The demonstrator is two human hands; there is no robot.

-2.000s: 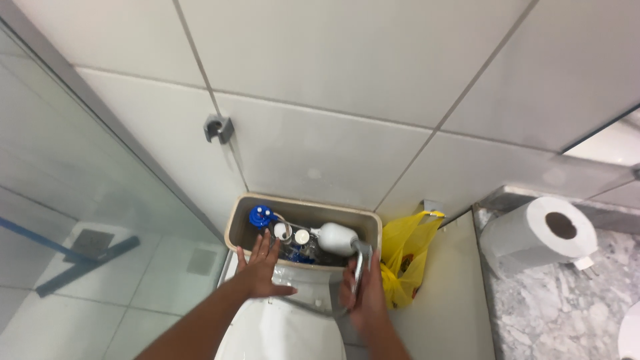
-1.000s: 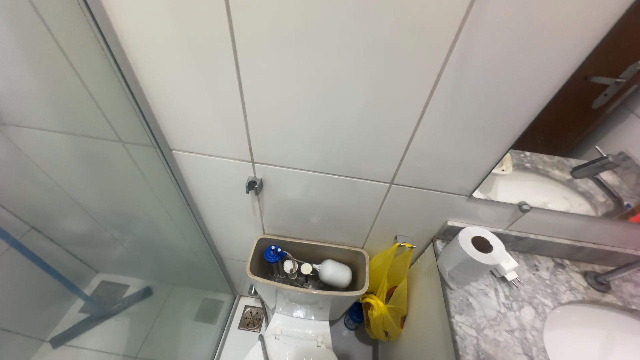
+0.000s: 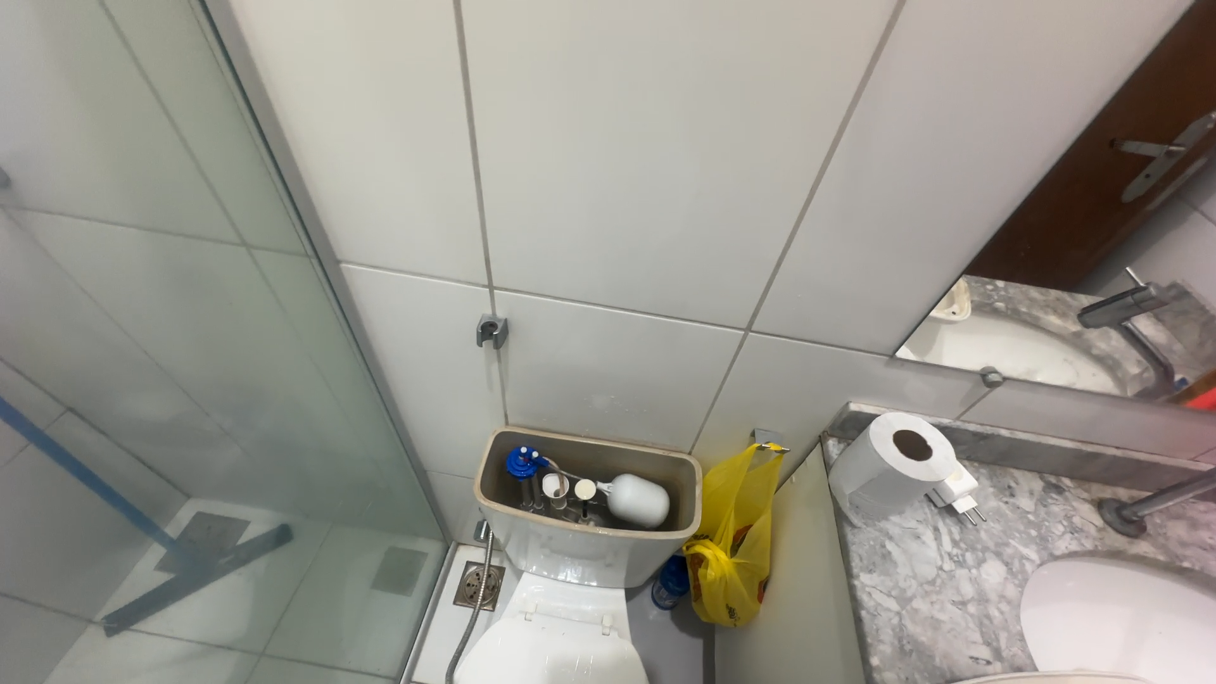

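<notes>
Neither my left hand nor my right hand is in the picture. Low in the middle, the toilet cistern point(image 3: 608, 560) stands against the tiled wall with its lid off. Inside it are a blue-capped fill valve point(image 3: 522, 463) at the left, a flush valve with a round white top point(image 3: 556, 487), a cream round cap point(image 3: 585, 490) and a white float point(image 3: 637, 501) at the right. Below the cistern is the white toilet lid point(image 3: 551, 655), cut off by the lower edge. A metal hose point(image 3: 472, 617) hangs down at the cistern's left.
A glass shower screen point(image 3: 313, 313) and a blue squeegee point(image 3: 195, 570) are on the left. A yellow plastic bag point(image 3: 731, 541) hangs right of the cistern, above a blue container point(image 3: 671, 581). The marble counter point(image 3: 902, 589) holds a toilet roll point(image 3: 893, 467) and a white plug adapter point(image 3: 958, 492).
Two seconds ago both hands were over the cistern, the right one on the metal hose; they have left the picture. The view has shifted, showing more of the counter and mirror.
</notes>
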